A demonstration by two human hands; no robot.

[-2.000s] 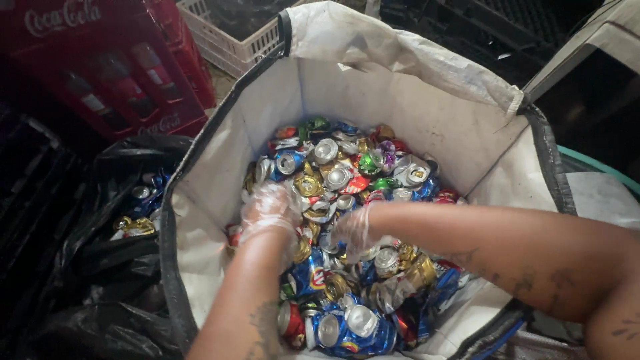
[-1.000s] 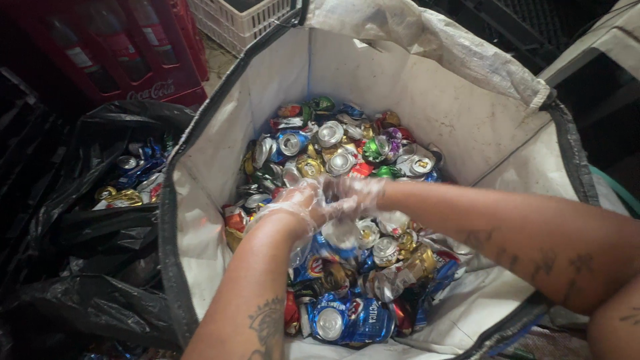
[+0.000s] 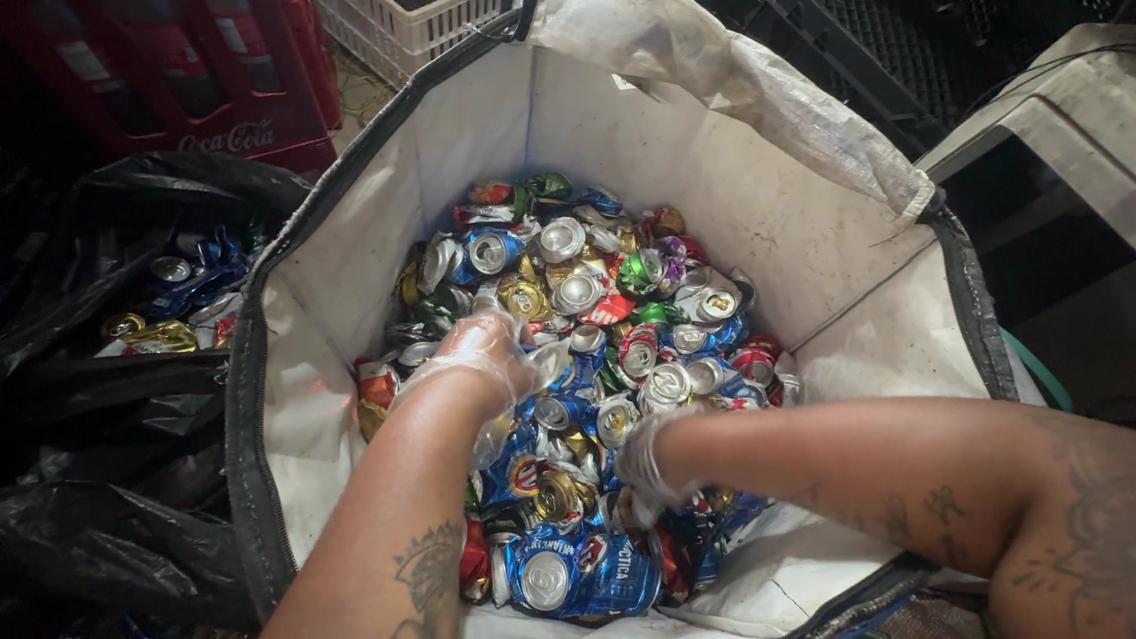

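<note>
A large white fabric sack [image 3: 843, 293] with a black zipped rim holds a heap of crushed aluminium drink cans [image 3: 577, 293] in blue, gold, red, green and silver. My left hand [image 3: 493, 351], in a clear plastic glove, is over the left middle of the heap, its fingers bent among the cans; whether it grips one cannot be told. My right hand [image 3: 652, 470], gloved the same way, reaches down into the cans right of centre, its fingers mostly hidden. A blue crushed can [image 3: 577, 572] lies at the near side of the heap, below both hands.
At the left, a black plastic bag [image 3: 115, 426] holds more crushed cans [image 3: 169, 302]. Behind it stands a red bottle crate [image 3: 204, 98] with bottles. A white plastic crate [image 3: 417, 35] is beyond the sack. A pale cabinet-like object [image 3: 1047, 133] stands at the right.
My hands, close together over the middle of the heap one second ago, are now apart. The right hand has moved nearer to me and down among the cans.
</note>
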